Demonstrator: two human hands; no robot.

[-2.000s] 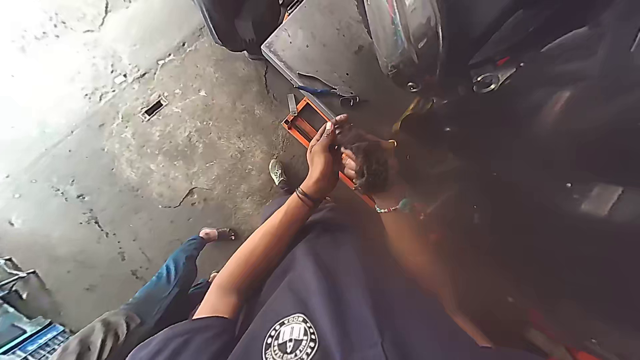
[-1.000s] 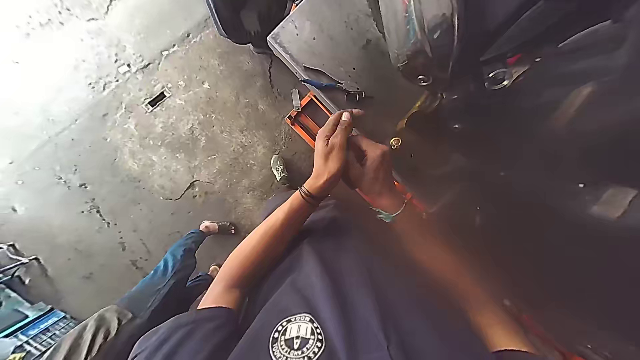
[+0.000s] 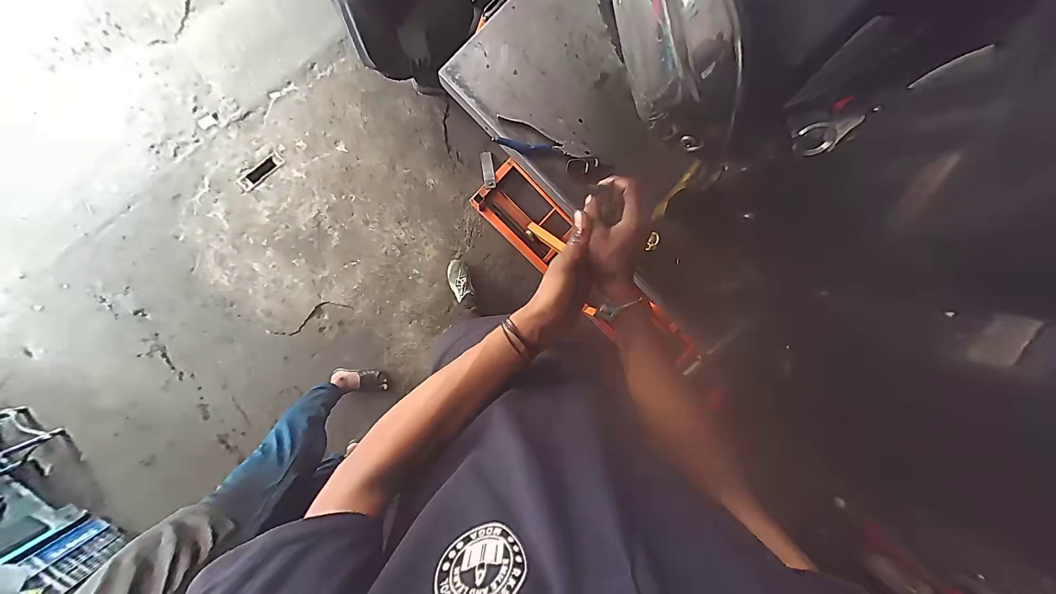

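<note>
My left hand (image 3: 568, 272), with dark bands at its wrist, presses against my right hand (image 3: 615, 235), which has a thin bracelet. The right fingers curl over a dark patch; whether it is a small object or a grimy palm I cannot tell. Most of the left fingers are hidden behind the contact. Both hands are over an orange metal frame (image 3: 505, 221) with a yellow bar (image 3: 545, 238). This frame runs along the edge of a grey metal platform (image 3: 544, 70). A blue-handled tool (image 3: 524, 147) lies at the platform's edge.
A rounded, shiny vehicle part (image 3: 681, 58) is at the top, with a metal ring-shaped part (image 3: 817, 139) to its right. Another person's jeans-clad leg (image 3: 285, 441) and sandalled foot (image 3: 360, 379) are at the lower left. A blue case (image 3: 70, 549) sits in the corner. The concrete floor (image 3: 272, 223) is cracked.
My right hand has moved up along my left hand since one second ago, and its curled fingers now show above the left fingertips. The yellow bar has come into sight.
</note>
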